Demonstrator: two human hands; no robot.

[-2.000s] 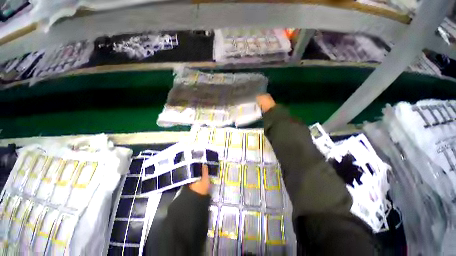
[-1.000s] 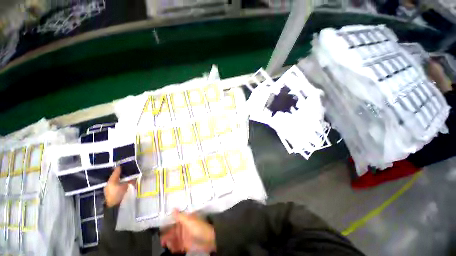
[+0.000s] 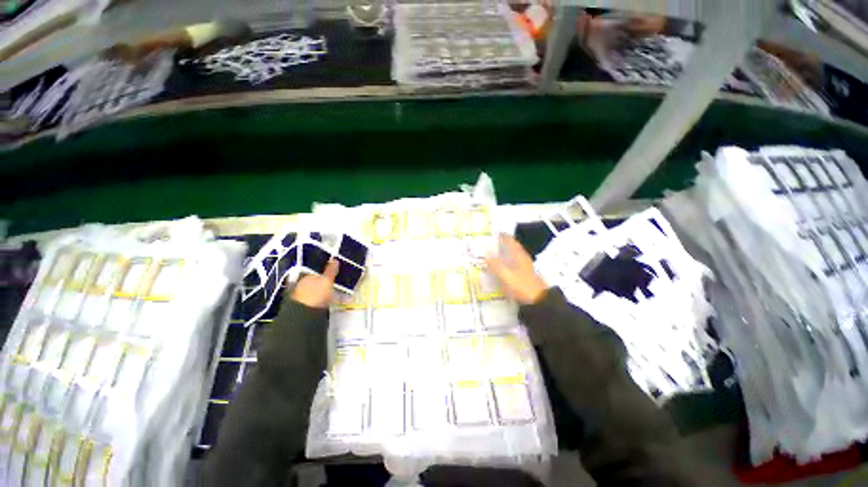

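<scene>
My left hand [image 3: 314, 287] holds a partly used die-cut sheet of pads [image 3: 350, 263], with black rectangles at its right end and empty white windows at its left. The sheet lies over the upper left corner of the blister tray [image 3: 381, 323]. The tray is pale, with rows of frames marked in yellow, and a whitish wrap sheet shows at its edges. My right hand [image 3: 516, 269] is at the tray's upper right edge with fingers towards the frames. The picture is blurred there, and I cannot tell whether the fingers hold anything.
The left tray stack [image 3: 95, 342] and right tray stack [image 3: 809, 228] flank the work. The waste pile [image 3: 666, 333] carries loose black pieces [image 3: 619, 272]. A stack of pad sheets [image 3: 228, 357] lies left of the tray. Behind are the green conveyor belt [image 3: 400, 162], a slanted post [image 3: 671, 114] and a shelf with other people's hands.
The tray that lay on the belt is gone from there, and a tray with whitish wrap lies before me. My right hand has moved from its near edge to its upper right. The sheet stays in my left hand.
</scene>
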